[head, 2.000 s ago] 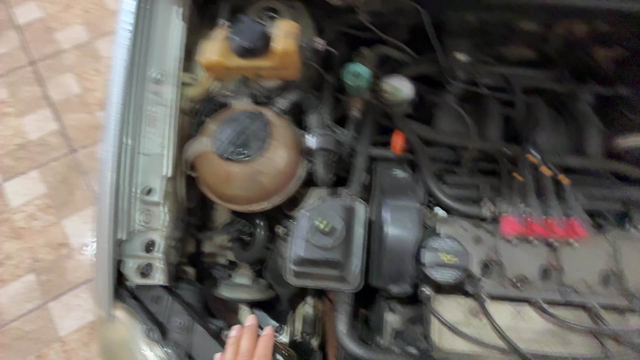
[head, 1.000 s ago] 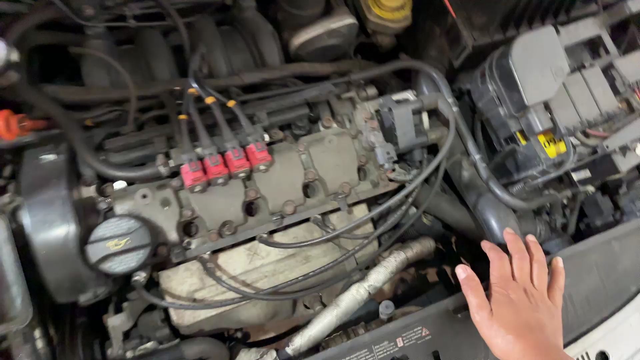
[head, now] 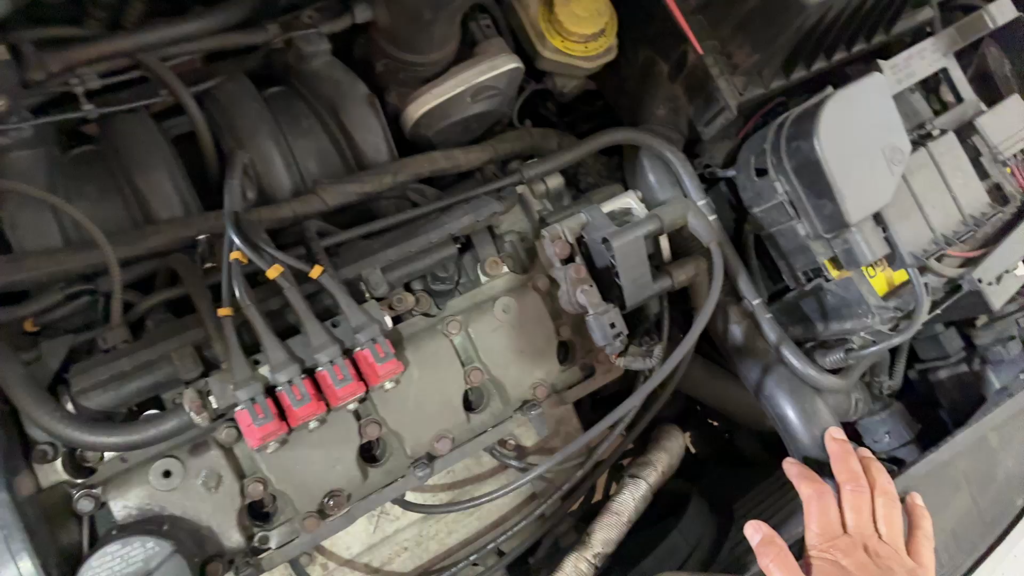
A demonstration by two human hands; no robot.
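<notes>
One hand, which looks like my left hand by its thumb side being unclear, is not counted here; my right hand [head: 852,512] is at the lower right, palm down with fingers spread, holding nothing. Its fingertips lie at or just above a thick black plastic duct [head: 788,408]; contact cannot be told. To its left are a ribbed metallic hose [head: 632,504] and black ignition cables [head: 552,472]. An ignition coil [head: 624,256] sits at the end of the grey engine valve cover [head: 512,344]. Red gas injectors [head: 340,380] stand in a row on the cover. My left hand is out of view.
A black oil filler cap [head: 136,556] is at the lower left. Intake manifold runners [head: 296,128] lie at the upper left. A yellow-capped reservoir [head: 580,28] is at the top. A black battery cover [head: 856,152] and fuse holders [head: 936,184] stand at the right, beside the front panel [head: 976,464].
The view has swung far right from the coolant tank to the coil and battery side. One second ago the hand was also over the front edge, fingers spread.
</notes>
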